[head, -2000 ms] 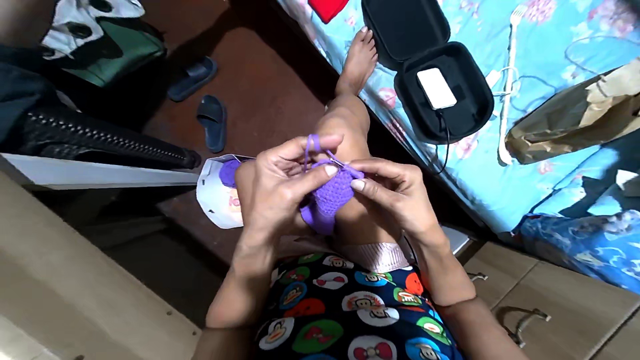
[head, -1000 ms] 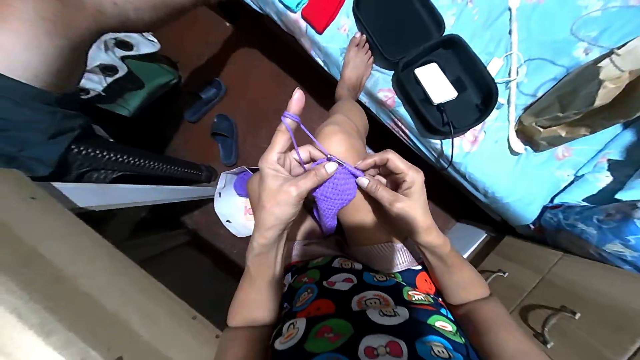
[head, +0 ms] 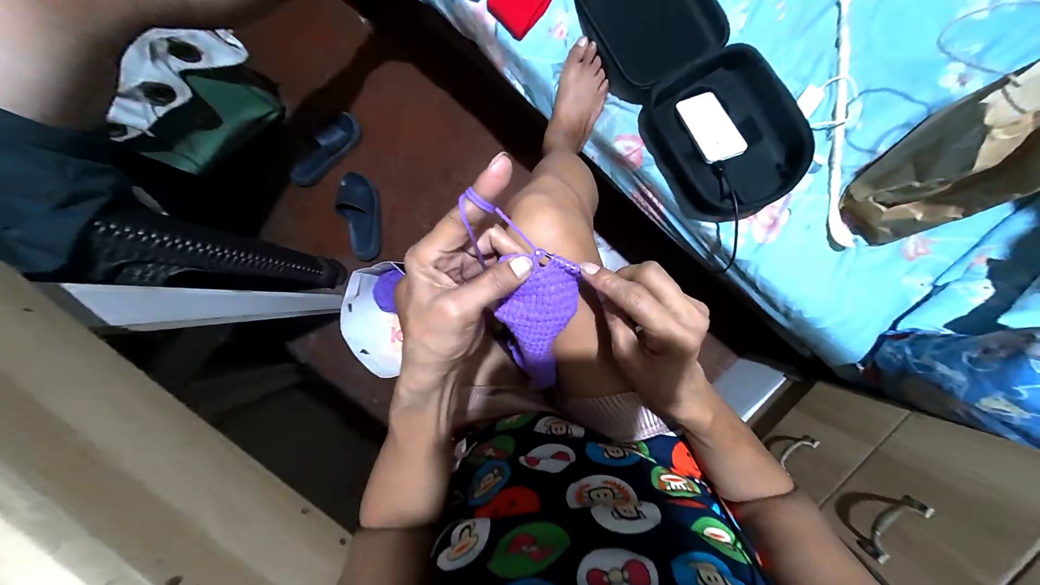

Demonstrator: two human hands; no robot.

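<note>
A purple crocheted piece [head: 539,313] hangs between my hands above my lap. My left hand [head: 459,280] pinches its upper left edge between thumb and a finger, and purple yarn [head: 479,201] loops round the raised index finger and runs down to the stitches. On the right side of the piece, my right hand [head: 650,313] holds what looks like a thin crochet hook [head: 546,257]; its tip shows at the top edge and most of it is hidden by fingers and stitches. More purple yarn [head: 388,291] lies in a white bag [head: 363,325] left of my left hand.
My bare foot rests against the bed with its blue floral sheet [head: 881,284]. On the bed are an open black case [head: 674,175] with a white device [head: 711,127], a cable, and a brown paper bag [head: 934,171]. Dark slippers [head: 359,215] lie on the floor. Wooden drawers [head: 942,496] stand at right.
The left index finger, bent two seconds ago, has straightened with the yarn looped round it. Both hands still hold the purple piece.
</note>
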